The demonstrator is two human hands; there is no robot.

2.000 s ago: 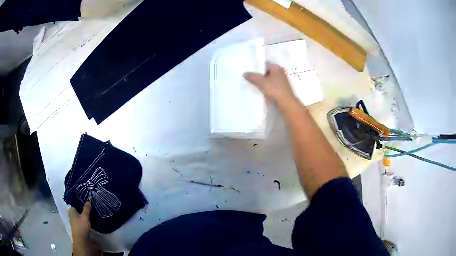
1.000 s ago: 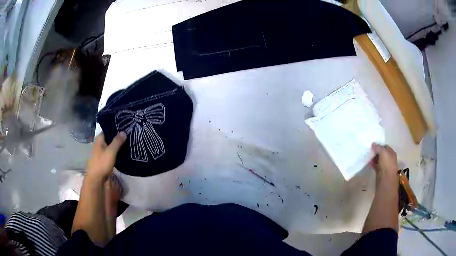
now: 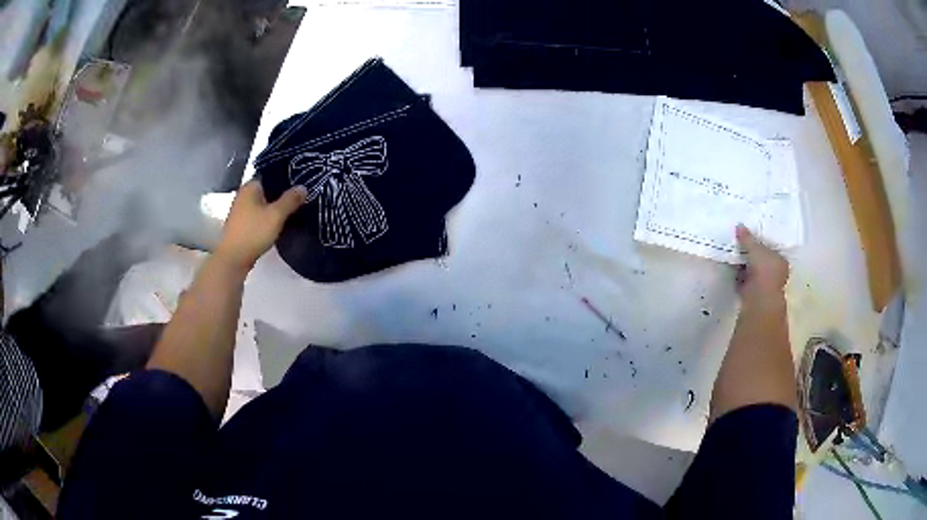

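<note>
My left hand grips the left edge of a stack of dark navy embroidered pockets, thumb on top beside the white bow outline. The pockets lie on or just over the white table; which cannot be told. My right hand holds the lower edge of a white paper pocket template with printed lines, thumb on top, at the right side of the table.
Dark cut denim panels lie at the back. A brown curved strip runs along the right edge. A steam iron with hoses stands at the lower right. A thin reddish tool lies mid-table. A striped garment shows far left.
The view has shifted. My right hand has gone from the white sheets beside the panel to gripping the template, now turned with its printed lines showing. My left hand still holds the pockets.
</note>
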